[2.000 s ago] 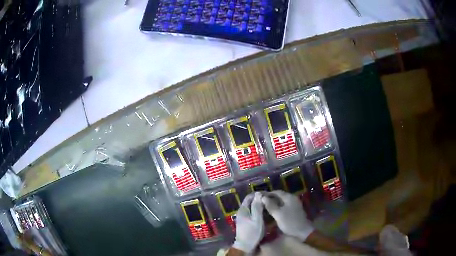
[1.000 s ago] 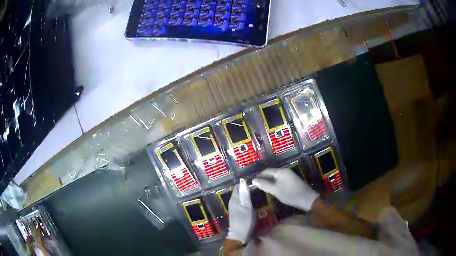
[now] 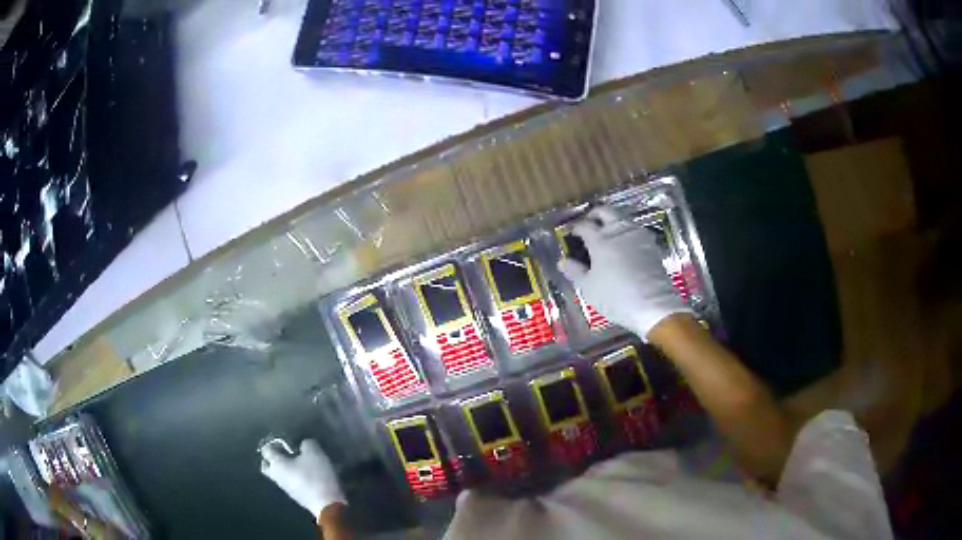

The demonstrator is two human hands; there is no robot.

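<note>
A clear tray [image 3: 371, 409] holds two rows of bar phones with black screens, yellow frames and red keypads, such as the phone [image 3: 522, 299] in the far row. My right hand [image 3: 624, 276], white-gloved, reaches over the right end of the far row. Its fingers are bent over the top of the fourth phone and hide part of it; a grip cannot be made out. My left hand [image 3: 304, 477], white-gloved, is left of the tray over the dark green surface, fingers curled. A shiny outline shows at its fingertips; whether it holds something is unclear.
A large purple-blue screen device [image 3: 448, 42] lies on the white worktop [image 3: 274, 137]. Glossy black wrap [image 3: 116, 127] is at upper left. Clear scraps [image 3: 243, 322] lie on the ledge. Another tray [image 3: 90, 464] and a person's hand [image 3: 69, 512] are at lower left.
My hands were close together over the near row. My left hand has moved left off the tray, and my right hand has moved up and right to the far row. More near-row phones show.
</note>
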